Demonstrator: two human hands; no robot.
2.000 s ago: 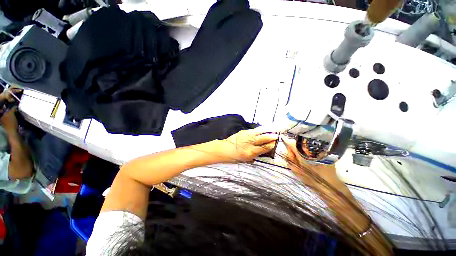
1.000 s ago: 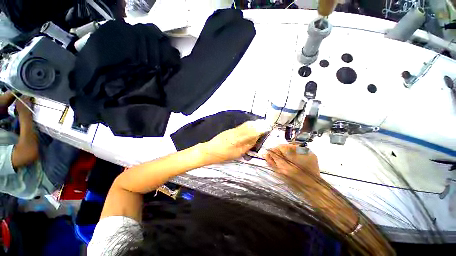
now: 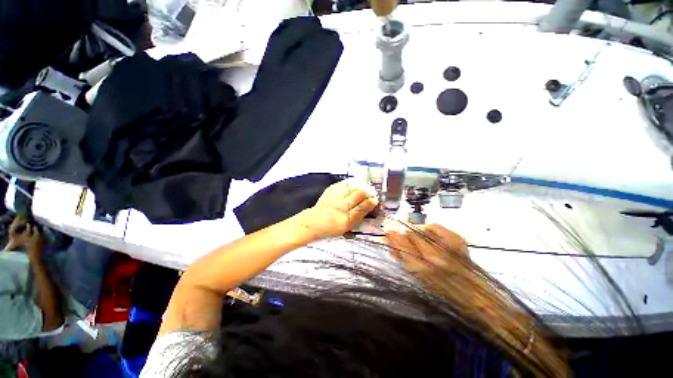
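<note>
A black fabric piece lies flat left of the needle area, its right end under my left hand. My left hand presses on it with fingertips beside the presser foot area of the white sewing machine. My right hand rests on the machine bed just right of the needle area, fingers bent. Strands of hair cross it, and I cannot tell whether it holds fabric. The needle is hidden by my fingers and the shiny metal lever guard.
A crumpled black fabric heap and a long folded black piece lie at upper left. A grey machine unit stands at the far left. A grey post rises above the head. Another person's arm shows at left.
The view has shifted, so the machine appears further left. My right hand has moved from behind the machine head end to the bed in front of it. My left hand stays at the fabric.
</note>
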